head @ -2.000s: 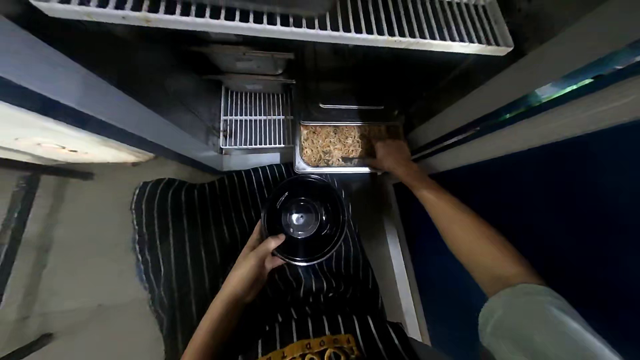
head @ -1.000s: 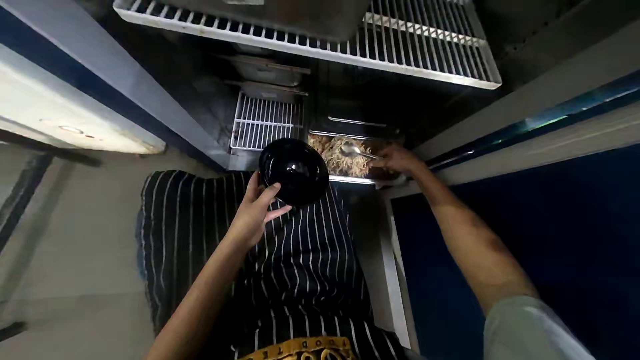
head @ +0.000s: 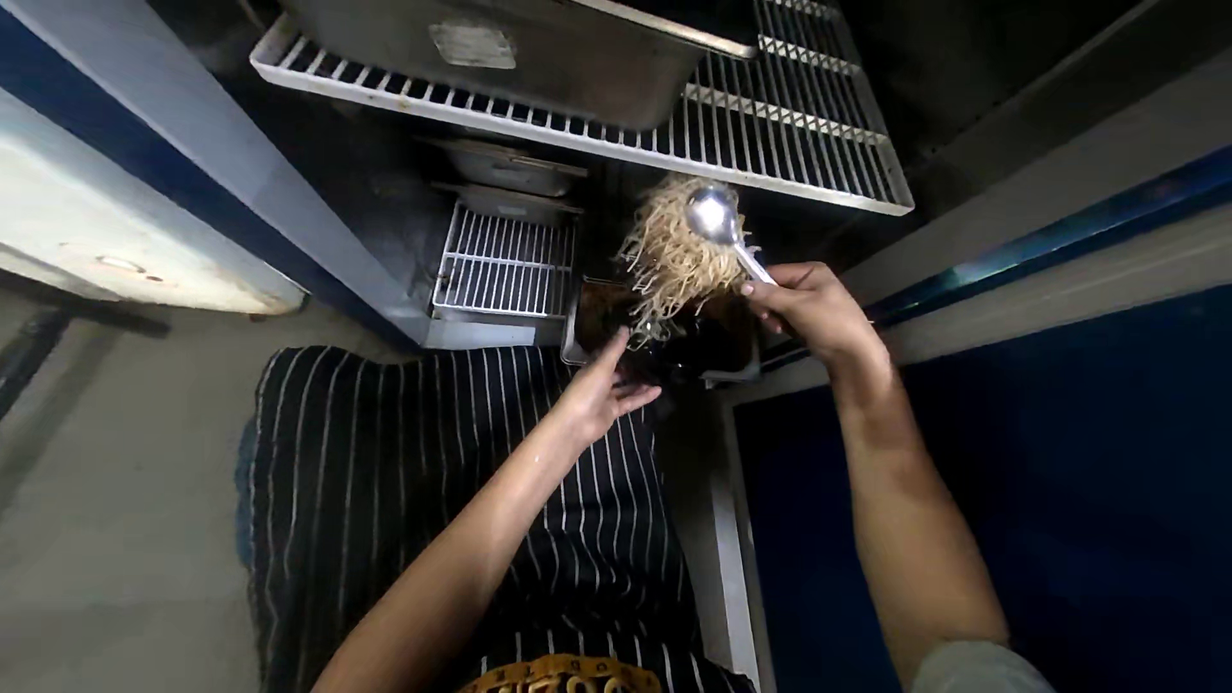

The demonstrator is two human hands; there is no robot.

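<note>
My right hand [head: 808, 303] grips the handle of a shiny metal serving utensil [head: 713, 216], its rounded head against a large clump of noodles [head: 679, 255]. The noodles are lifted, with strands hanging down. Under them my left hand [head: 597, 390] holds a black bowl [head: 679, 351], thumb at the rim and fingers at its side; the bowl is dark and partly hidden by the noodles. Behind and below the bowl lies a rectangular metal pan [head: 570, 332], most of its contents covered from sight.
A white wire shelf [head: 577, 142] with a large metal container [head: 549, 58] spans above my hands. Lower left are a smaller wire rack [head: 505, 269] and lidded metal pans [head: 510, 173]. Cabinet frames flank both sides. A striped apron [head: 462, 462] covers my lap.
The noodles have been lifted out of the metal pan with the utensil. My left hand has brought the black bowl from beside the pan to over it, beneath the noodles.
</note>
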